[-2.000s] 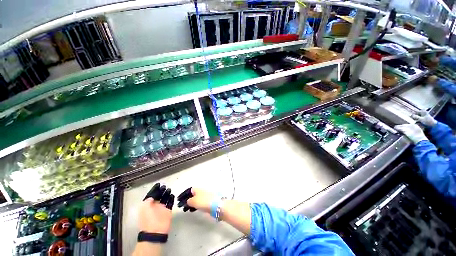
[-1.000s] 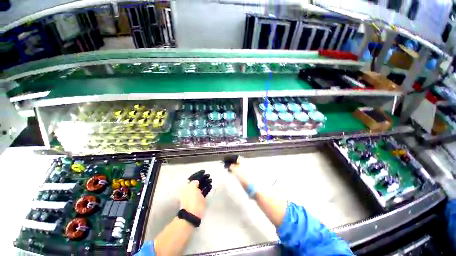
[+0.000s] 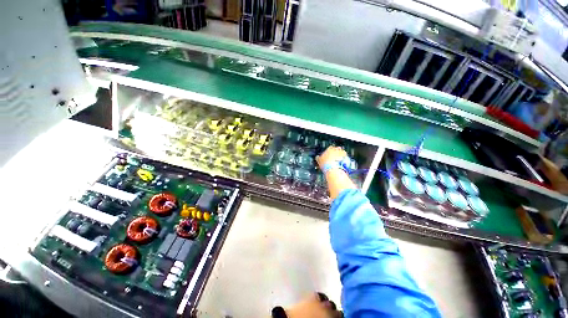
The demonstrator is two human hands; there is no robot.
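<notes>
My right hand is over the clear tray of teal-topped round components on the middle of the shelf. Its fingertips are hidden among the parts, so its grip cannot be told. A blue band and cord are at the wrist. My left hand is at the bottom edge, cut off, with black finger cots partly showing. The green power circuit board lies in its black carrier at the left, with three orange-copper rings, white bars and a smaller ring.
Yellow-topped parts in clear trays stand left on the shelf. Pale-blue-topped round parts stand right of the divider. Another board is at the lower right. A small brown box is on the shelf. A white machine housing rises at upper left.
My right hand has moved from above the whitish surface up to the middle shelf tray. My left hand has dropped to the bottom edge. The view has turned left.
</notes>
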